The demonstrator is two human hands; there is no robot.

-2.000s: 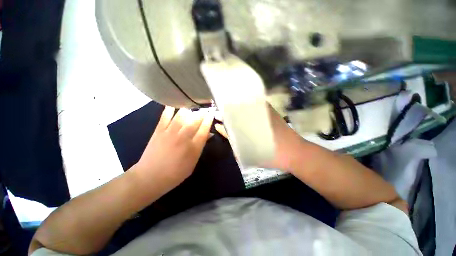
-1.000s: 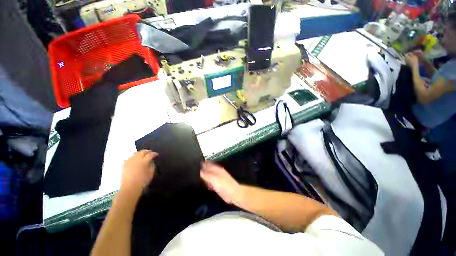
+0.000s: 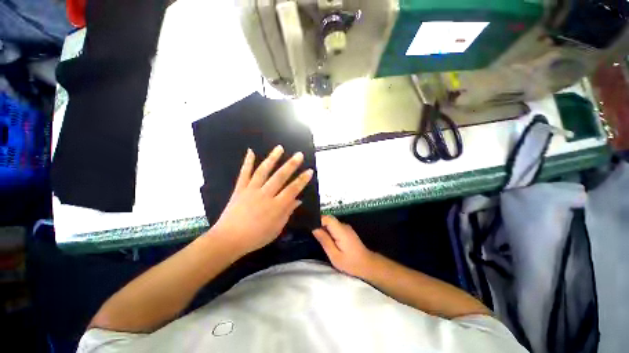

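A black cut panel (image 3: 234, 138) lies on the table, its far edge beside the lamp-lit presser foot area (image 3: 308, 110) of the sewing machine (image 3: 455, 41). My left hand (image 3: 265, 200) lies flat on the panel with fingers spread. My right hand (image 3: 343, 245) pinches the panel's near right edge at the table's front edge. The needle is lost in the glare. Black-handled scissors (image 3: 437, 136) lie on the machine bed to the right.
A stack of black cut panels (image 3: 103, 117) lies on the left of the white table (image 3: 169, 172). Grey and black sewn pieces (image 3: 545, 234) hang at the right. A blue crate (image 3: 24, 131) stands at far left, and a small green tray recess (image 3: 578, 114) is at the right.
The view has moved closer over the table. My left hand has gone from the panel's left edge to flat on top of it. My right hand now grips its near right edge.
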